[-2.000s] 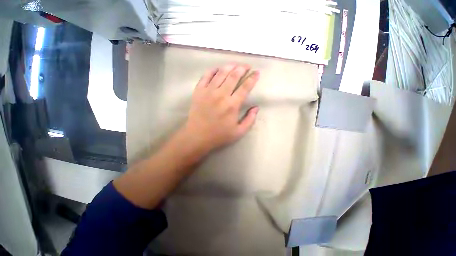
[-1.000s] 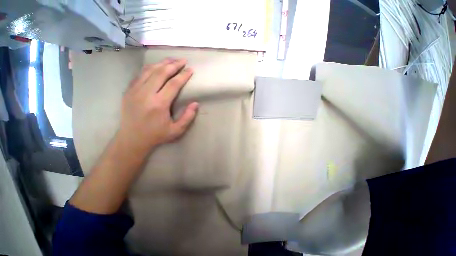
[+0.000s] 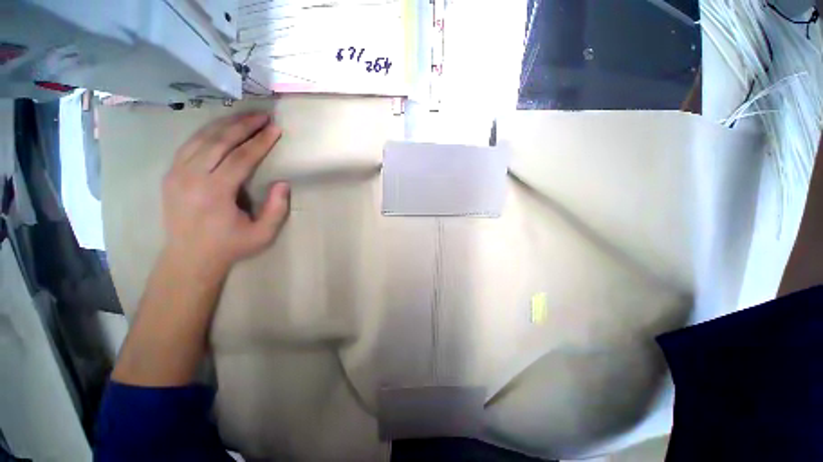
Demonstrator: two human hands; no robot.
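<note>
The large beige cover panel (image 3: 596,235) lies spread across the middle with soft folds. Two grey patches sit on its centre strip, an upper one (image 3: 442,180) and a lower one (image 3: 433,411), with a narrow seam line running between them. A small yellow mark (image 3: 539,308) shows on its right part. My left hand (image 3: 221,185) rests palm down on the panel's upper left, thumb apart from the fingers, gripping nothing. My right hand is out of the picture; only its dark sleeve (image 3: 749,379) and a bit of forearm show at the right edge.
The white sewing machine head (image 3: 135,45) is at the upper left. A white card (image 3: 316,68) marked "67/264" lies behind the panel. A dark plate (image 3: 614,54) is at the back. White strips (image 3: 785,135) bundle at the upper right.
The panel and my left hand have shifted left in view, and the panel's right part now lies more widely spread. The yellow mark has come into view. My left hand stays flat on the panel.
</note>
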